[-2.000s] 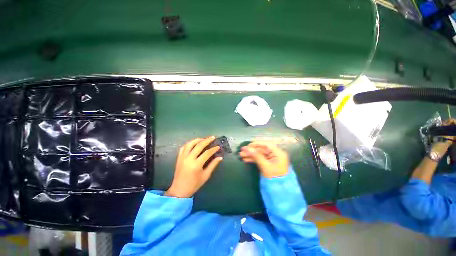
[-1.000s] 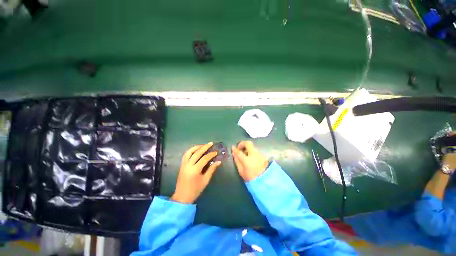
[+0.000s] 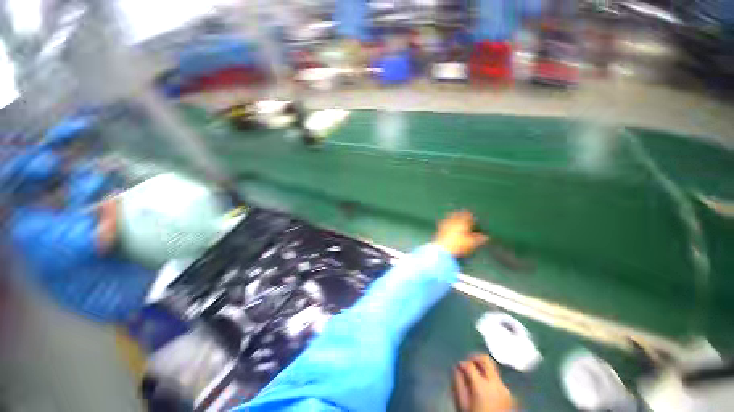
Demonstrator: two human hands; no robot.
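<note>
The picture is blurred. My left hand (image 3: 460, 234) is stretched out over the green conveyor belt (image 3: 563, 211), beyond the pale edge rail (image 3: 515, 298). A dark patch shows by its fingers, but I cannot tell if it is held. A blurred dark piece, perhaps a housing (image 3: 509, 257), lies on the belt just right of this hand. My right hand (image 3: 483, 386) is low over the near worktop, cut off by the bottom edge, fingers bent; what it holds cannot be seen. Two white parts bags, the left one (image 3: 509, 341) and the right one (image 3: 594, 381), lie to its right.
The shiny black compartment tray (image 3: 282, 278) lies at left, partly behind my left sleeve. A pale green fan (image 3: 171, 217) and blue-clad people (image 3: 60, 249) are beyond it. A translucent tube (image 3: 680, 205) curves across the belt at right. Red and blue items blur in the background.
The view has swung left and up. My left hand has moved from the worktop out over the belt, away from my right hand. The housing it held is no longer clearly visible.
</note>
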